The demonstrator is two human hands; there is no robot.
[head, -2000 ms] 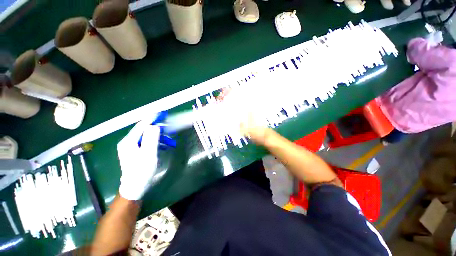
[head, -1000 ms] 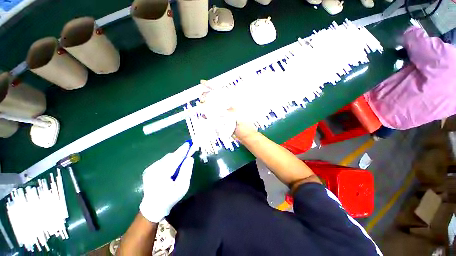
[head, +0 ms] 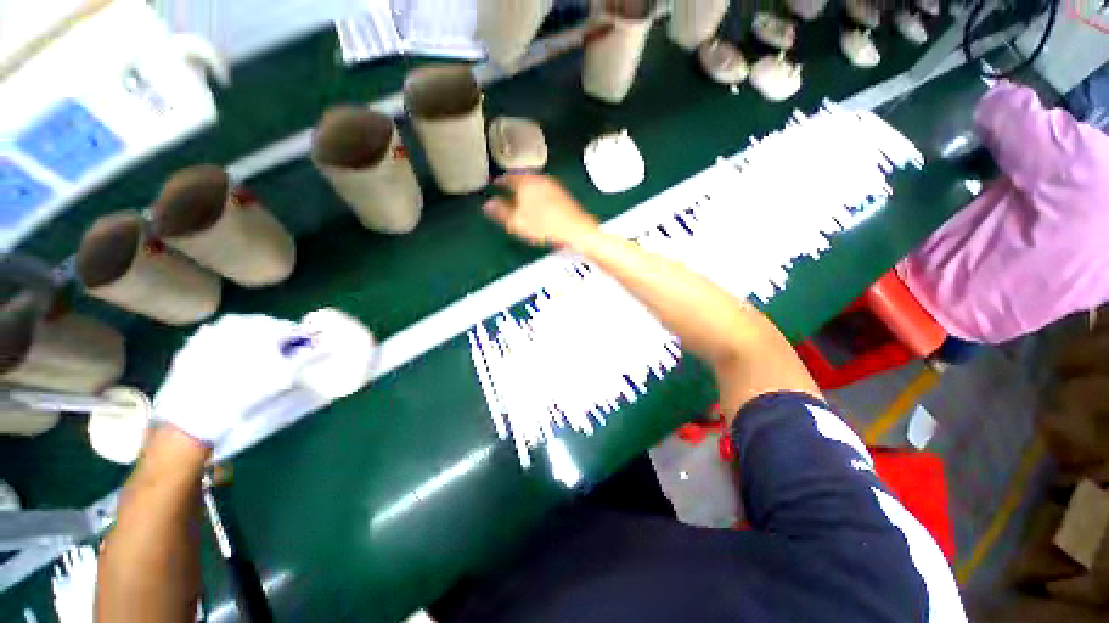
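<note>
My left hand [head: 225,375], in a white glove, is over the pale rail at the left. A rounded whitish piece [head: 337,354], looking like a cream part, is at its fingertips, blurred. A small dark blue spot shows between them, perhaps the blue tool. A pale streak under the hand may be a tube. My bare right hand [head: 539,209] is over the far green strip, fingers loosely extended and empty, just below a cream part [head: 518,144]. Another cream part [head: 614,162] lies to its right. White tubes [head: 572,365] lie in a wide row under my right forearm.
Tan housings [head: 367,170] stand along the far strip. A cream part with a tube [head: 119,425] lies at far left. A black-handled hammer [head: 243,572] and a small tube pile [head: 76,587] are at lower left. A person in pink [head: 1015,231] is at right, near red stools [head: 906,319].
The view has shifted left. My right hand has left the tube row and moved across the rail. My left hand has moved left, away from the row, with the whitish piece at its fingertips.
</note>
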